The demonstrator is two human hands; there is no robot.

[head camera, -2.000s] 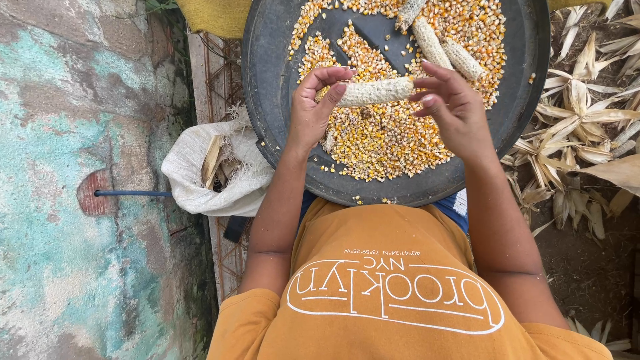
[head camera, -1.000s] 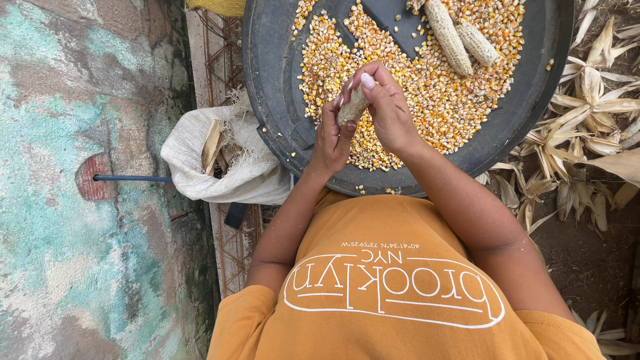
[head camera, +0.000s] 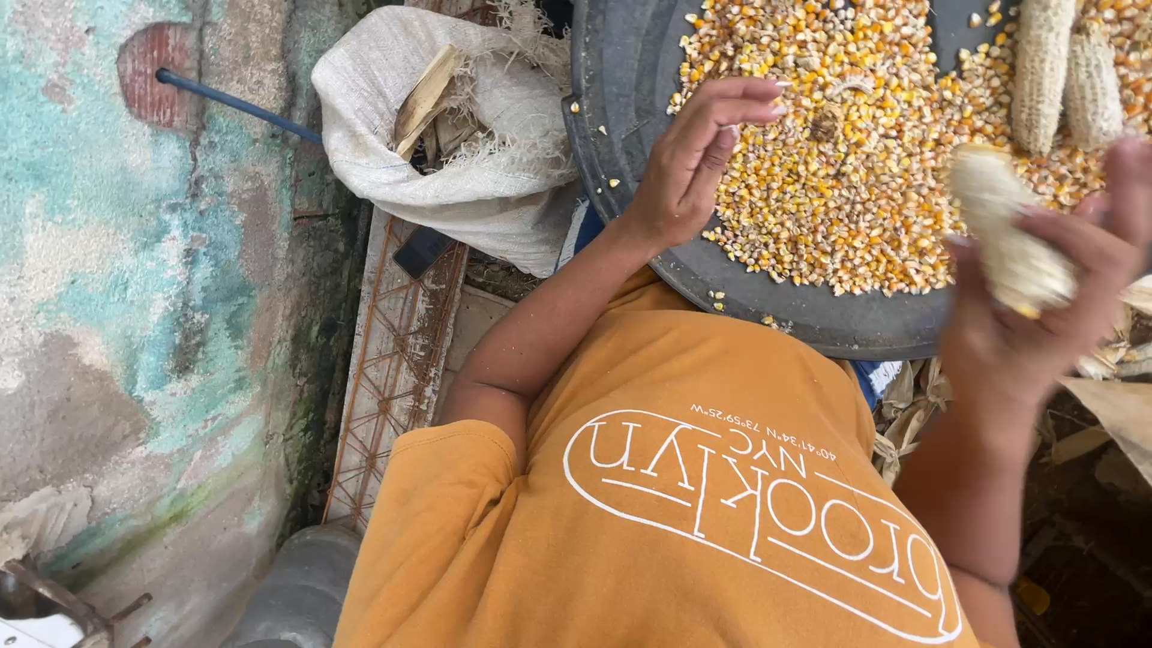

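My right hand point(head camera: 1053, 261), blurred at the right, grips a pale corn cob point(head camera: 1008, 225) above the rim of the round black tray point(head camera: 810, 315). Over the tray's left part is my left hand point(head camera: 706, 153), its fingers bent and apart, holding nothing. Loose yellow and white corn kernels point(head camera: 837, 198) cover much of the tray. Two bare corn cobs, one longer point(head camera: 1042, 76) and one shorter point(head camera: 1093, 90), lie side by side on the kernels at the upper right.
Left of the tray stands a white woven sack point(head camera: 378, 108) with dry husks inside. A dark phone-like object point(head camera: 421, 250) rests below it. A blue rod point(head camera: 238, 110) juts from the painted wall point(head camera: 90, 270). Dry corn husks point(head camera: 909, 414) lie on the ground at the right.
My hands were together around a cob and are now apart: the right has moved out to the right with a cob, the left is empty. The view has shifted.
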